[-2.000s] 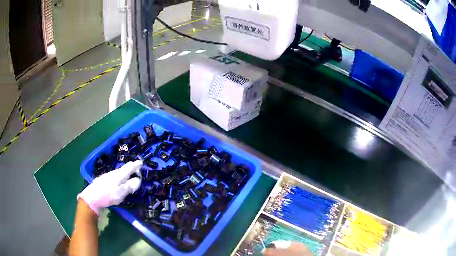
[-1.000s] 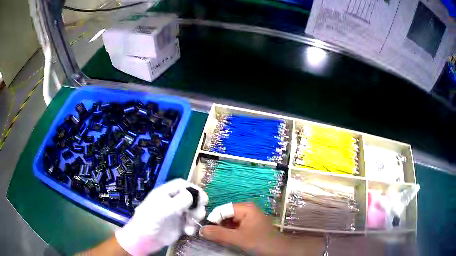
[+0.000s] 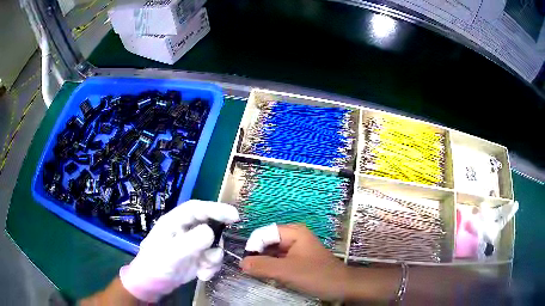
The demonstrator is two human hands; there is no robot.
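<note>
My left hand (image 3: pixel 182 248), in a white glove with a pink cuff, holds a small black connector housing (image 3: pixel 216 230) between thumb and fingers. My right hand (image 3: pixel 293 258), bare with white finger cots, pinches a thin whitish wire (image 3: pixel 233 255) whose end points at the housing. Whether the wire's tip is inside the housing cannot be told. Both hands are above the near left part of the cream sorting tray (image 3: pixel 357 143). White or pale grey wires (image 3: pixel 257 293) lie below them, partly hidden by my right hand and forearm.
A blue bin (image 3: pixel 206 143) of black housings stands left. The tray holds blue wires (image 3: pixel 306 132), green wires (image 3: pixel 290 200), yellow wires (image 3: pixel 405 148), brownish wires (image 3: pixel 397 230) and a pink and white item (image 3: pixel 469 233) at right. White boxes (image 3: pixel 161 30) stand behind, by the dark green conveyor (image 3: pixel 299 45).
My left hand has left the bin with a housing and come beside the tray. My right hand has brought a wire to the housing. The view has turned down and right.
</note>
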